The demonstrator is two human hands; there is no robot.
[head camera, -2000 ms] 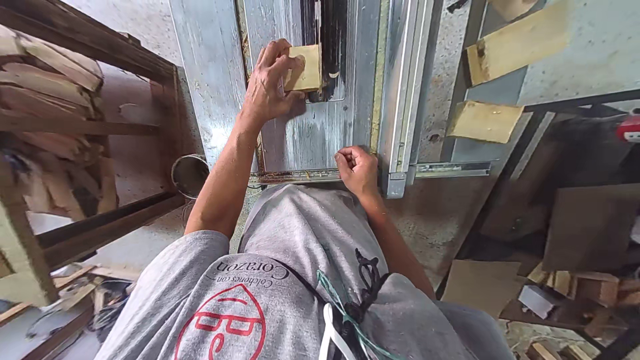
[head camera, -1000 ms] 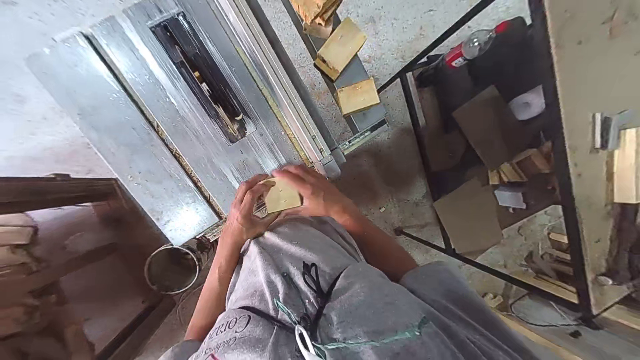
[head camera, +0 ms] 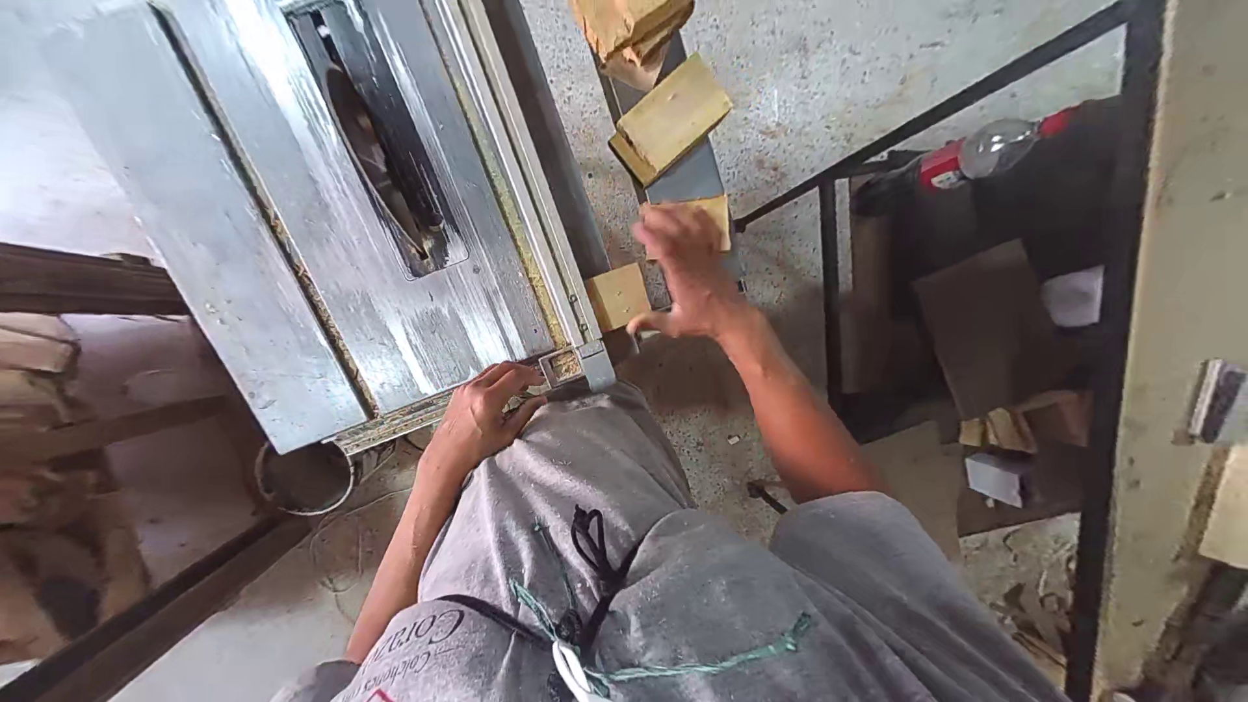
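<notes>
My left hand [head camera: 487,409] rests at the near edge of the metal saw table [head camera: 322,331], fingers bent, nothing seen in it. To the right, my right hand [head camera: 687,273] is spread and slightly blurred, its fingers over a wooden block [head camera: 717,219] on a side rail. Just left of its thumb lies another wooden block [head camera: 617,295], beside the table's guide rail [head camera: 526,185]. Beyond the hand, a thicker wooden block [head camera: 675,117] sits at an angle on the side rail. The circular saw blade [head camera: 366,146] shows in the table's slot; whether it turns cannot be told.
More wood pieces [head camera: 634,24] lie at the far end of the side rail. A round bucket [head camera: 307,478] is below the table's left corner. At the right stands a black metal frame [head camera: 1111,322] with a plastic bottle [head camera: 999,146] and boards inside. Stacked wood is at the left.
My two hands, together on a wooden block a second ago, are now apart. My right hand has moved out over the side rail. A block now lies beside the guide rail. The view has shifted.
</notes>
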